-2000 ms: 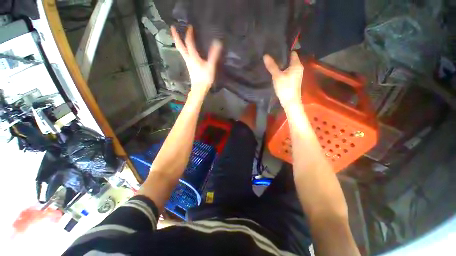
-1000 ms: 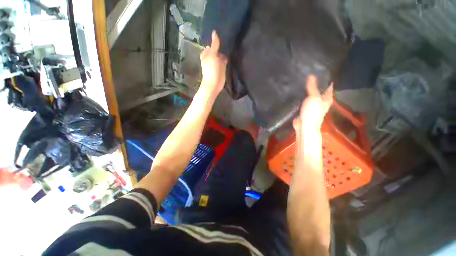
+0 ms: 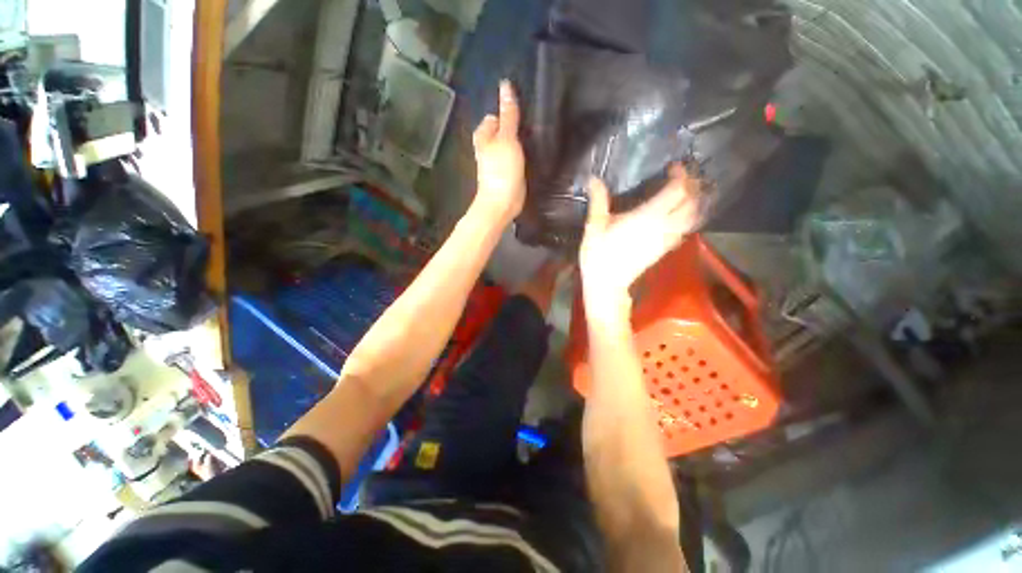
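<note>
A pile of dark leather pieces (image 3: pixel 639 106), shiny on top with stitched lines, lies beyond the orange stool at the top centre. My left hand (image 3: pixel 501 162) is at the pile's left edge beside matte dark blue cloth (image 3: pixel 484 67); its fingertips are partly out of sight, so its hold is unclear. My right hand (image 3: pixel 639 229) is over the pile's near edge, fingers spread, slightly blurred, holding nothing visible.
An orange plastic stool (image 3: pixel 706 386) with small holes stands below my right hand. A blue plastic basket (image 3: pixel 286 386) is on the floor at left. The white machine table (image 3: pixel 67 470) with a black plastic bag (image 3: pixel 135 257) is at far left. Clear plastic (image 3: pixel 874 241) lies at right.
The large smooth dark panel no longer covers the top; a shinier stitched piece shows there. My right hand has moved left and opened. The view has shifted slightly.
</note>
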